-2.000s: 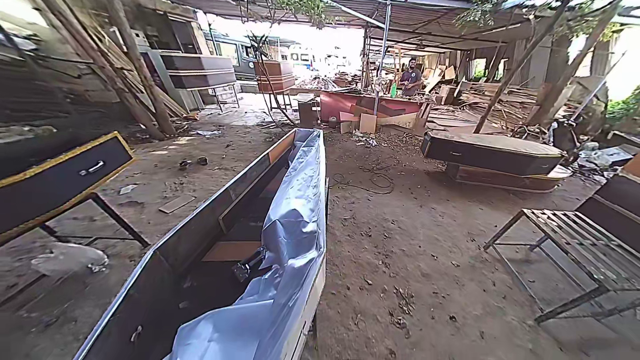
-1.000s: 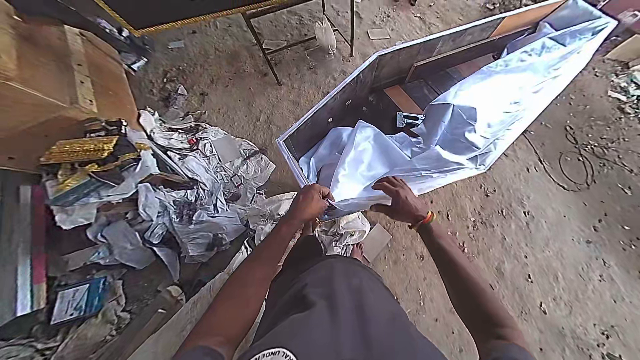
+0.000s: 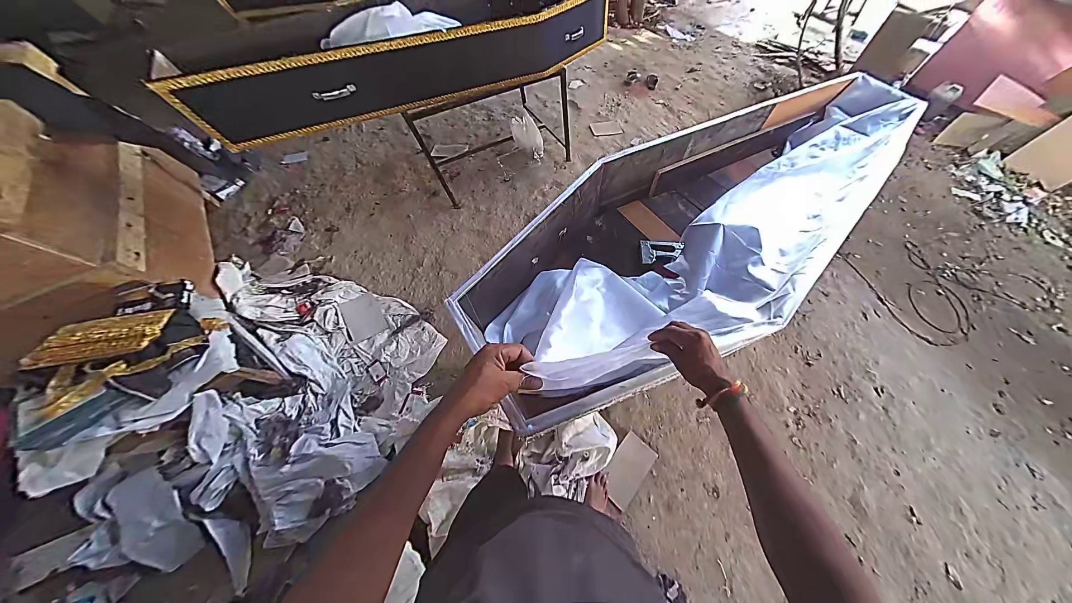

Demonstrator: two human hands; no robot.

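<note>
An open wooden coffin lies slantwise ahead of me, and shiny white lining fabric covers its right side and bunches up at the near end. Pinched between the fingers of my left hand is the fabric's edge, over the near end of the coffin. My right hand grips the same edge farther along, by the near side wall. Between the hands the cloth is stretched in a folded strip. A metal staple gun rests inside on the dark coffin floor.
A black coffin with gold trim stands on a metal stand beyond. Scrap fabric and paper are heaped at left beside a wooden box. A cable lies coiled on the dirt at right. Board pieces lean at upper right.
The view has swung down and left from the yard. Since one second ago, the edge between my hands has been lifted off the near rim and drawn into a strip, showing the inside of that wall.
</note>
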